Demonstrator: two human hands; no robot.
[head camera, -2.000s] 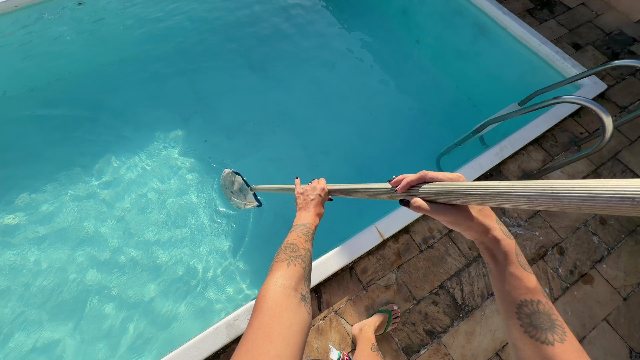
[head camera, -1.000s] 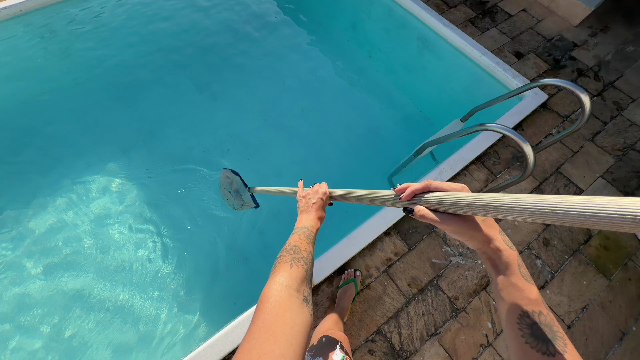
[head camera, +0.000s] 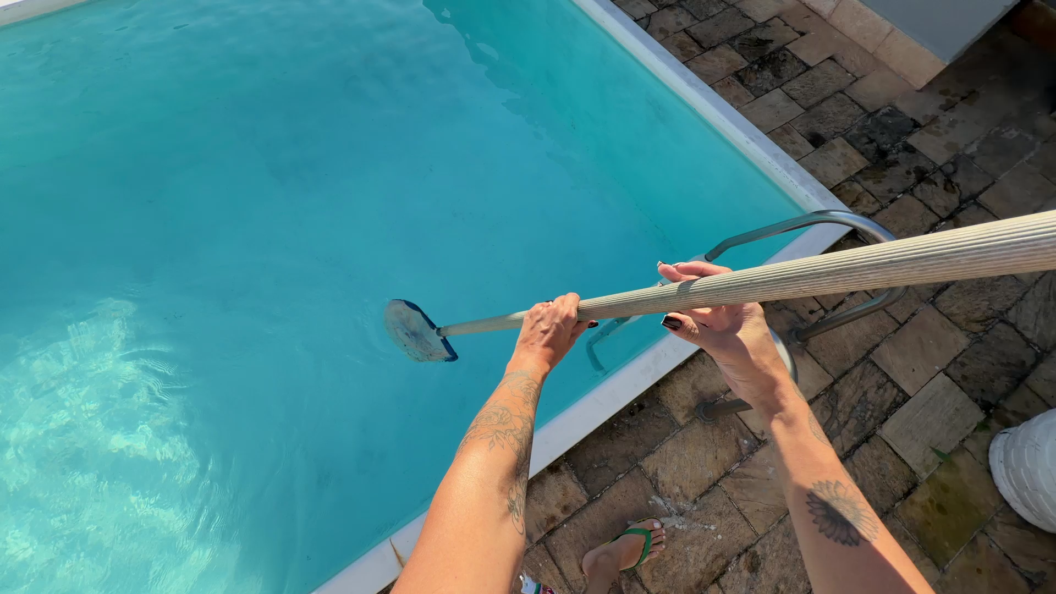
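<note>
A long ribbed pole (head camera: 866, 266) slants across the view from the right edge down to a skimmer net (head camera: 415, 332) with a dark blue rim. The net lies at the surface of the pool water (head camera: 272, 206). My left hand (head camera: 551, 330) is closed around the thinner part of the pole, nearer the net. Farther up the pole, my right hand (head camera: 718, 330) supports it from below, its thumb and fingers on either side and the fingers partly hidden behind it.
A metal pool ladder's handrail (head camera: 850, 318) stands beyond and below the pole at the pool's white edge (head camera: 610, 396). Stone paving (head camera: 932, 421) borders the pool. A foot in a green flip-flop (head camera: 635, 546) stands near the edge. A white pot (head camera: 1031, 470) is at the right.
The view has shifted to the right along the pool edge, and the white pot has come into view. Both hands stay on the pole, with the net at the water.
</note>
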